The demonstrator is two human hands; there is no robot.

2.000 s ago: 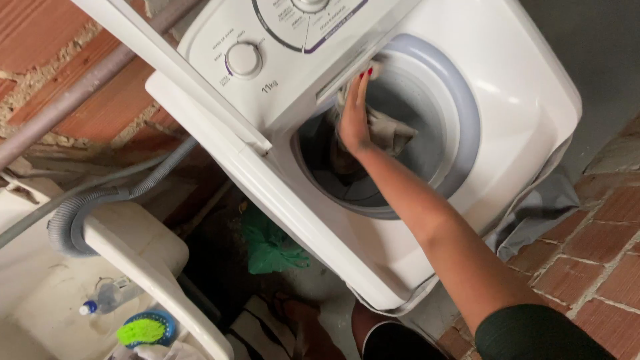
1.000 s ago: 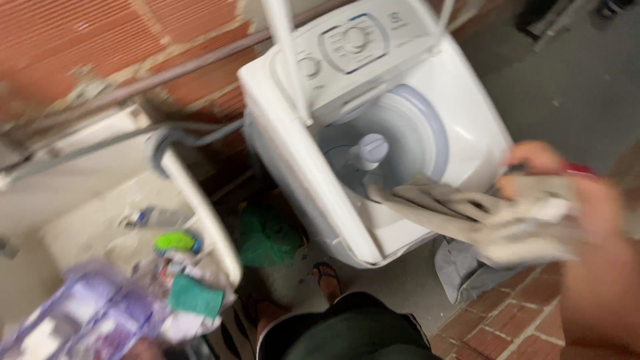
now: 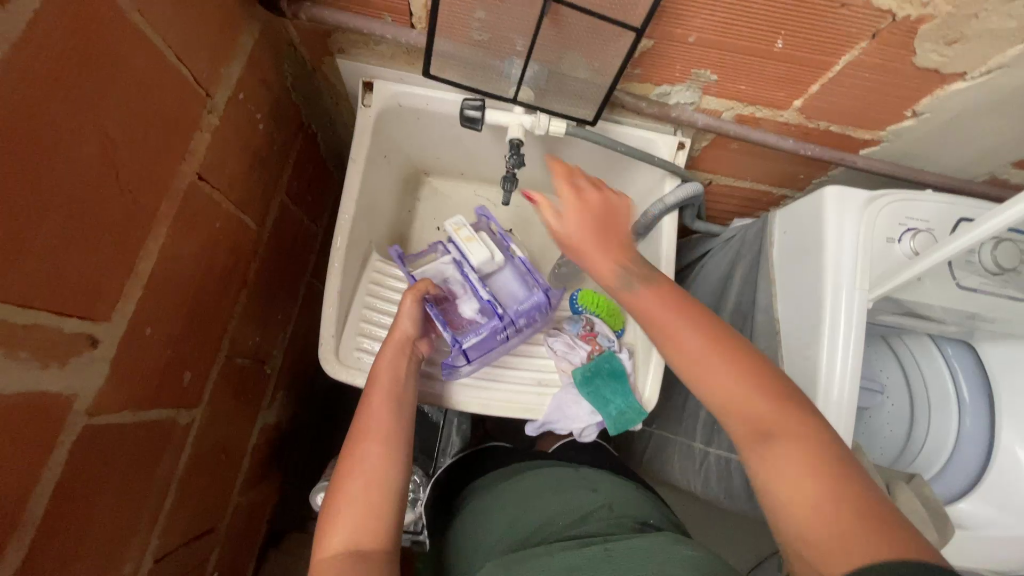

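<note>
My left hand (image 3: pixel 418 320) grips the left edge of a translucent purple plastic dispenser drawer (image 3: pixel 512 300), which is tilted in the laundry sink (image 3: pixel 340 320). White residue, maybe detergent, lies in its compartments, and a white plastic insert (image 3: pixel 472 244) sits at its upper part. My right hand (image 3: pixel 588 212), blurred, is raised over the sink just right of the tap's black nozzle (image 3: pixel 510 180), fingers apart and nothing seen in it. Below it are a green-bristled brush (image 3: pixel 598 310), a green scouring pad (image 3: pixel 610 392) and a pale cloth (image 3: pixel 568 400) on the sink's front edge.
A white top-load washing machine (image 3: pixel 816 320) stands at the right, its tub (image 3: pixel 920 408) showing; a greyish cloth (image 3: pixel 916 504) hangs at its rim. A grey hose (image 3: pixel 672 208) runs beside the sink. A black-framed mesh panel (image 3: pixel 544 48) is above the tap. A brick wall (image 3: pixel 144 280) rises at the left.
The view has swung from the washing machine to the sink. My right hand, which held the greyish cloth over the machine, has let it go. My left hand now holds the purple drawer.
</note>
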